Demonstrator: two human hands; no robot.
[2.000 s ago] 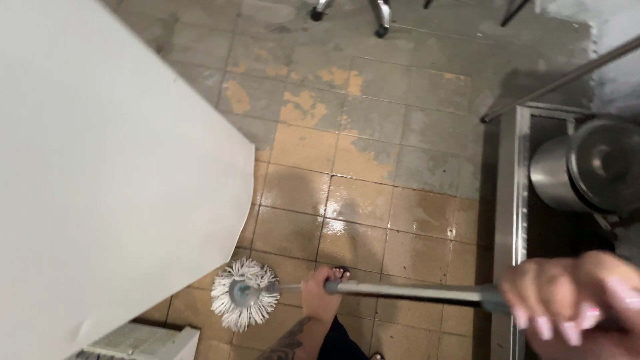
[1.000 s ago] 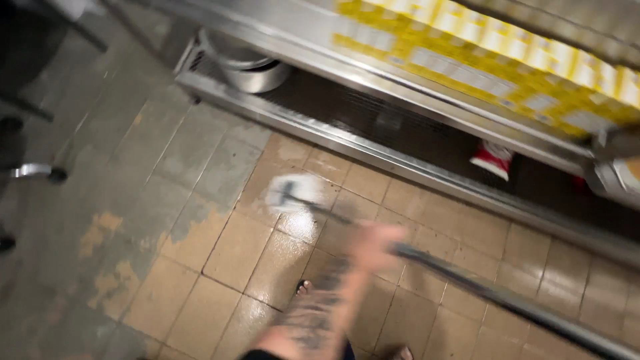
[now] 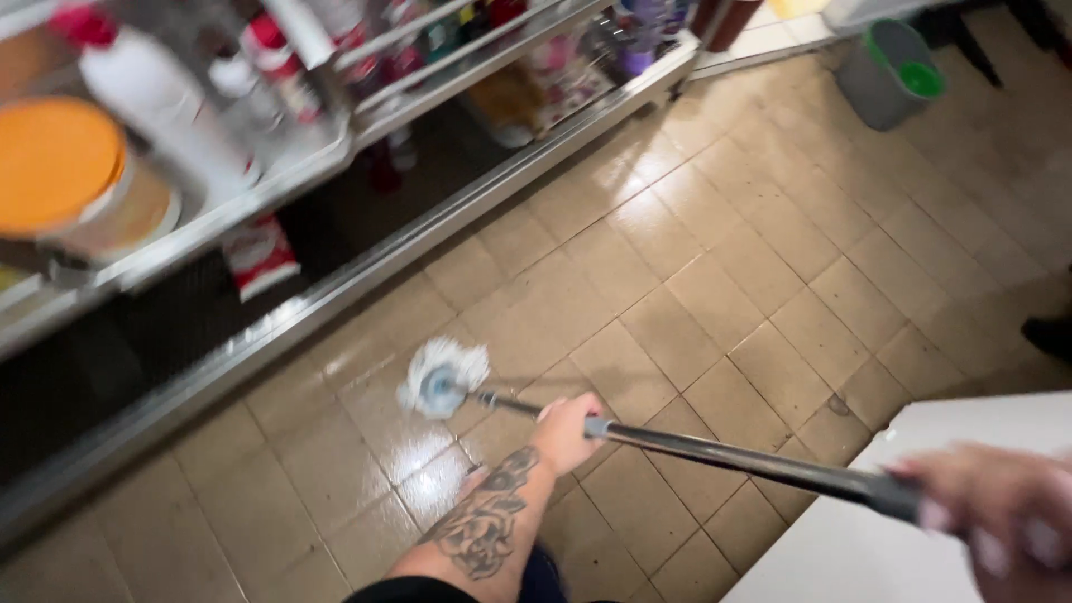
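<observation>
A spin mop's round head with white strands [image 3: 442, 378] lies on the brown floor tiles, left of the middle. Its metal handle [image 3: 720, 455] runs from there to the lower right. My left hand [image 3: 569, 433], on the tattooed arm, grips the lower part of the handle near a grey collar. At the right edge my right hand [image 3: 997, 511], blurred, is closed around the dark grip at the handle's upper end.
A metal shelf [image 3: 502, 188] with bottles and an orange-lidded tub [image 3: 63, 167] spans the upper left. Beneath it is a red and white packet [image 3: 260, 258]. A grey and green mop bucket [image 3: 889, 75] stands at the upper right. A white panel [image 3: 913, 511] fills the lower right.
The mop head has moved along the floor beside the shelf, away from the grey, worn tiles. Both hands still hold the handle. The view has turned a lot, bringing the mop bucket into sight.
</observation>
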